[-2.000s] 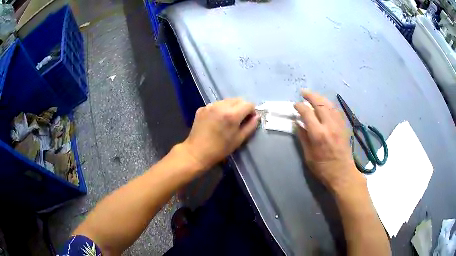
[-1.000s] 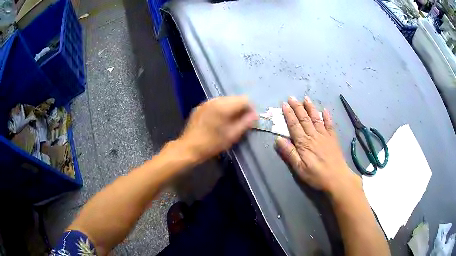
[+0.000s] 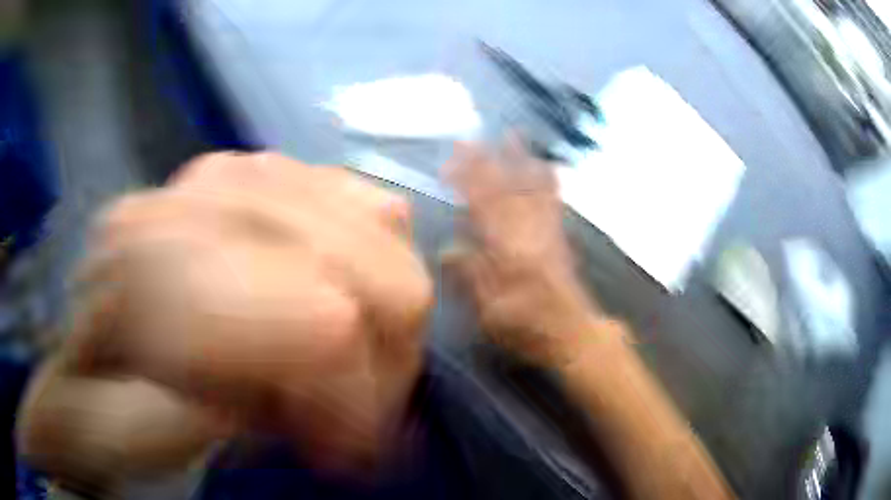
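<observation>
The view is strongly blurred. A white fabric piece (image 3: 405, 105) lies on the grey table above my hands. A thin pale strip with a dark edge (image 3: 403, 176) lies just below it, its right end near my right fingertips. My left hand (image 3: 264, 293) is large and close to the camera, curled; whether it holds anything is hidden. My right hand (image 3: 508, 225) is over the table, fingers pointing up; blur hides whether it touches or holds the strip.
Scissors (image 3: 547, 98) lie beside large white sheets (image 3: 664, 176) at the upper right. Pale scraps (image 3: 750, 283) lie right of the sheets, with crumpled whitish cloth (image 3: 819, 293) beyond. A dark object stands at the lower right edge. Blue shapes blur at left.
The view has swung right and blurred. My left hand has come up close to the camera. My right hand has lifted off the white piece, which now lies uncovered.
</observation>
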